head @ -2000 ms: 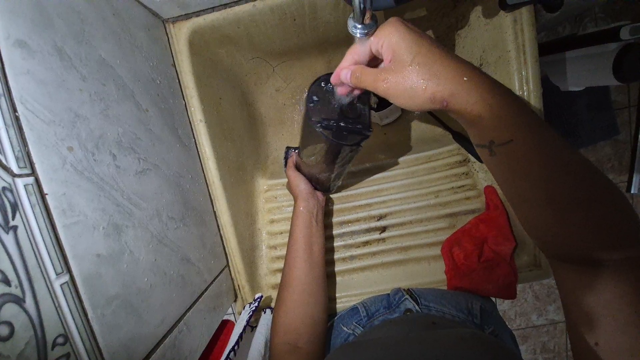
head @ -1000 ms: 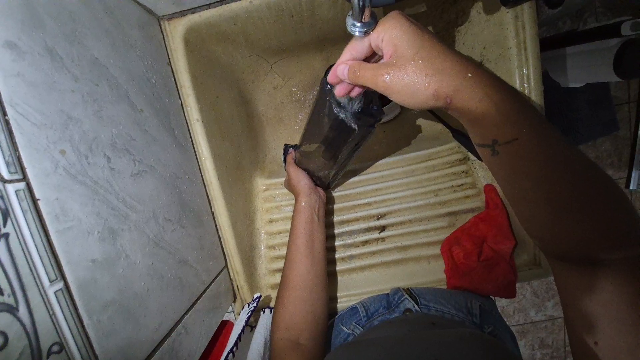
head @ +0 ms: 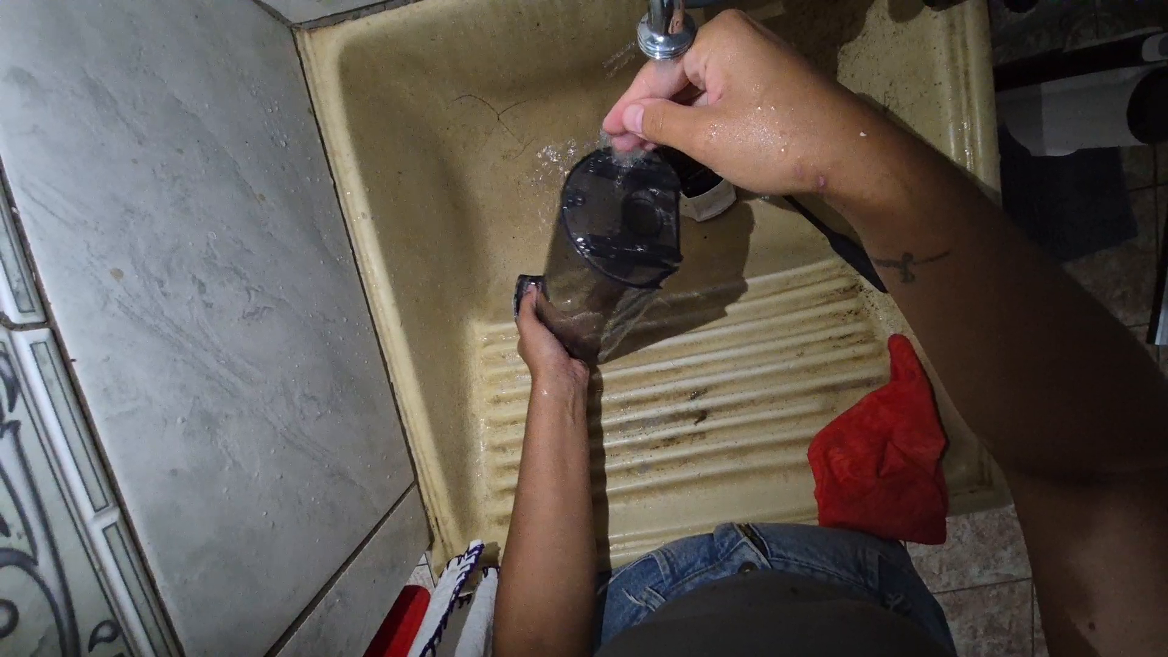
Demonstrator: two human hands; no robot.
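My left hand [head: 546, 336] grips a dark translucent plastic container [head: 584, 297] near its lower end, tilted over the sink. The container's rounded dark end [head: 630, 219] faces up toward the tap. Just above it, my right hand [head: 703, 109] is under the chrome tap [head: 666, 36], thumb and fingers pinched together in running water. Whether anything is between those fingers is hidden. Water splashes off the container's upper end. A dark object with a pale rim [head: 710, 201] lies in the basin behind the container, partly covered.
The cream laundry sink [head: 420, 228] has a ribbed washboard [head: 666, 438]. A red cloth [head: 881, 447] hangs over its front right edge. A dark slender handle [head: 839, 242] lies under my right forearm. Tiled wall [head: 182, 274] borders the left, with red and white cloths [head: 447, 602] low down.
The container's upper end has tilted back so its rounded dark face shows again, as it did two seconds ago. My right hand has stayed by the tap.
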